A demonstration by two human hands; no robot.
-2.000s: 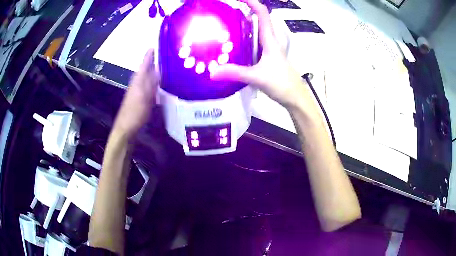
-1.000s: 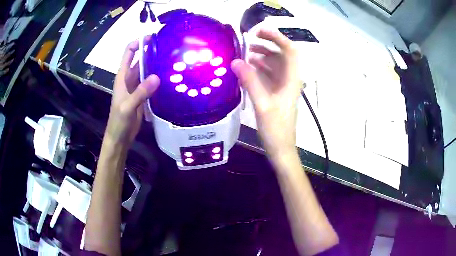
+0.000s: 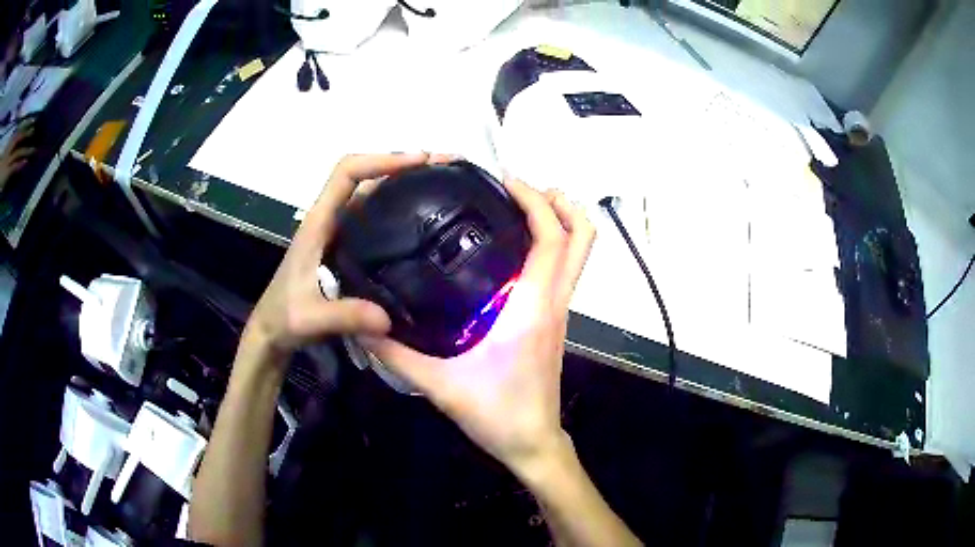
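Note:
A security camera with a black ball head (image 3: 412,230) is between my hands at the bench's front edge. The ball's back, with a small recessed panel, faces up. Purple light shows at its lower right side by my right palm. Parts of the white body show below the head; the rest is hidden. My left hand (image 3: 310,288) grips the left side, thumb across the front. My right hand (image 3: 508,363) wraps the right and lower side.
White paper (image 3: 706,224) covers the green bench. A black cable (image 3: 647,278) hangs over its front edge. Another white camera (image 3: 572,118) lies behind. White cameras (image 3: 112,326) with narrow arms are below left. A monitor (image 3: 786,16) is at the back right. Another person's hand (image 3: 15,150) shows far left.
The ball head has turned, so its glowing light ring now faces away, down to the right. My right hand has moved from the head's right side to its lower right.

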